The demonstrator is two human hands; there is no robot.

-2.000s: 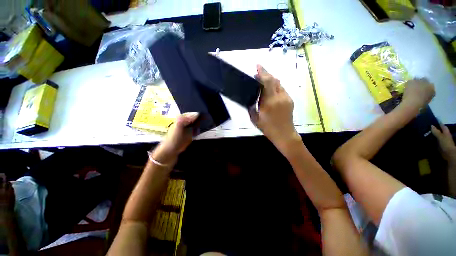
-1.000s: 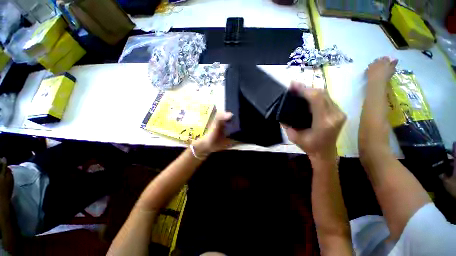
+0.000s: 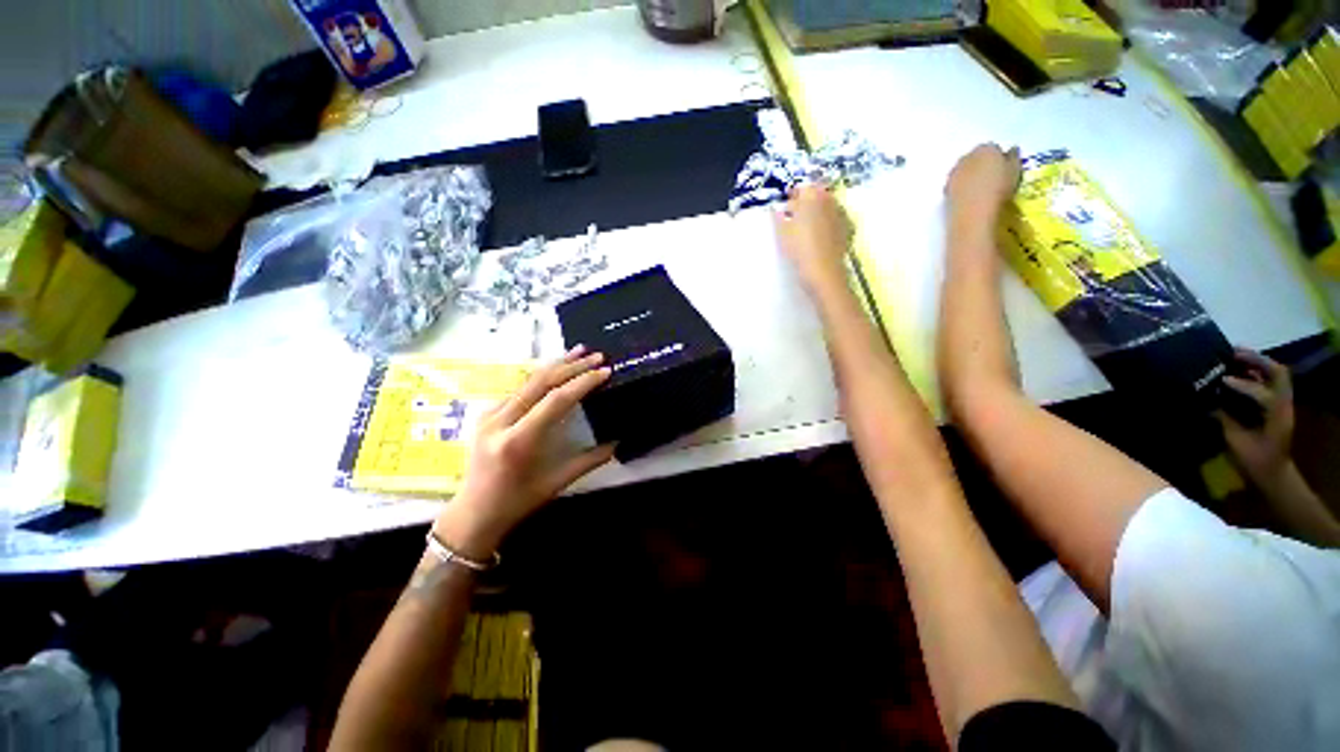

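A closed black inner box [image 3: 647, 360] with small pale lettering stands on the white table edge in front of me. My left hand [image 3: 532, 438] rests its fingers against the box's left side. My right hand [image 3: 817, 232] is stretched forward at a heap of small silver-white accessories [image 3: 860, 156]; its fingertips are small and blurred, so I cannot tell whether they hold a piece. A flat yellow printed sleeve [image 3: 426, 426] lies left of the box, partly behind my left hand. More loose accessories [image 3: 537, 275] lie behind the box, beside a bulky clear bag of them [image 3: 404, 257].
A smartphone [image 3: 566, 137] lies on the black mat [image 3: 647, 165]. A yellow box [image 3: 69, 445] stands at the left. A neighbour's arms [image 3: 982, 316] handle a wrapped yellow and black package [image 3: 1095, 250] at the right. A carton of yellow boxes [image 3: 495, 683] is below the table.
The black box, earlier held open in both hands, now stands closed on the table. My right hand has left it and moved forward to the accessory heap. The view has shifted.
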